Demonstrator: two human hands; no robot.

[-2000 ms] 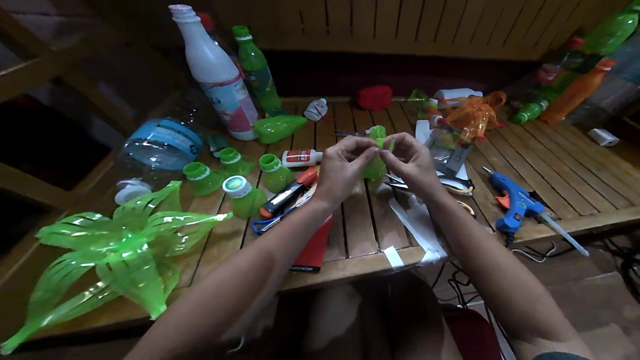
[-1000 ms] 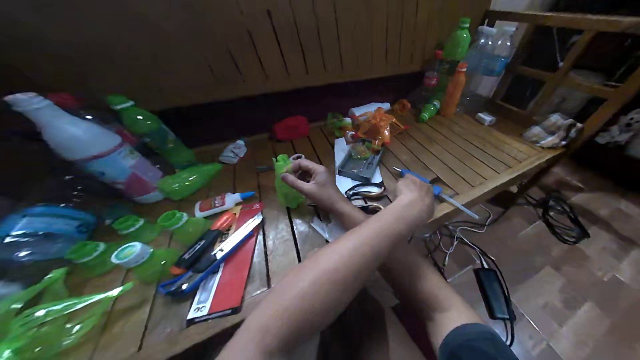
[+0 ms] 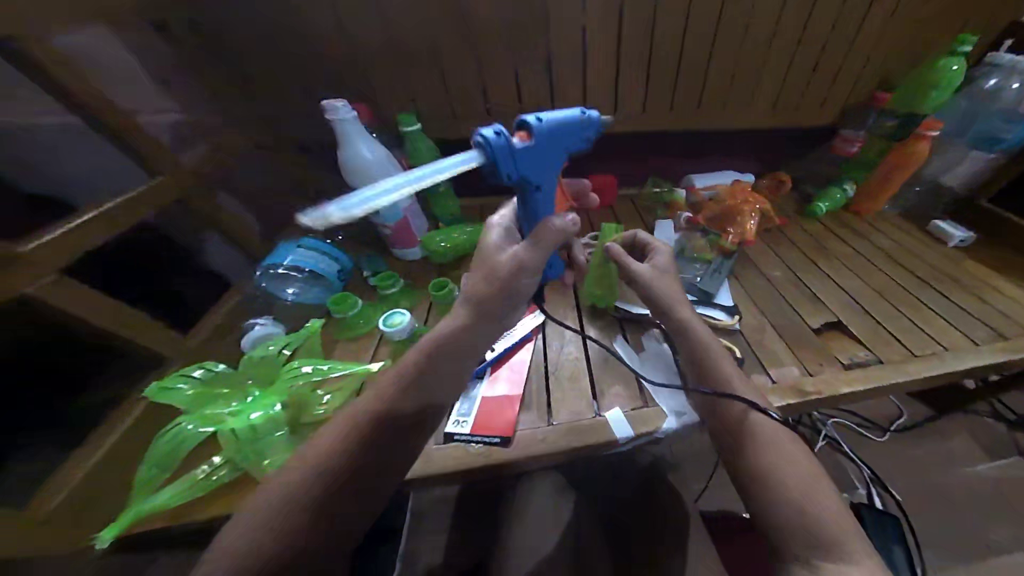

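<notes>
My left hand (image 3: 520,252) is closed around the handle of a blue hot glue gun (image 3: 552,152). The gun's nozzle points right, a long glue stick (image 3: 392,188) sticks out of its back to the left, and a black cord hangs from the handle. Just right of it, my right hand (image 3: 648,260) pinches the upper edge of a green plastic bottle piece (image 3: 602,276) between thumb and fingers. That piece stands roughly upright over the slatted wooden table (image 3: 568,368).
A cut green plastic flower (image 3: 248,400) and several green bottle necks (image 3: 348,312) lie left. A red and white package (image 3: 496,400) is near the front edge. Orange cut plastic (image 3: 736,212) and an orange bottle (image 3: 892,172) stand right. The cord crosses my right forearm.
The glue gun lay on the table at the right two seconds ago; one second ago a hand reached to it. Now it is raised in my left hand. The view has swung right and back.
</notes>
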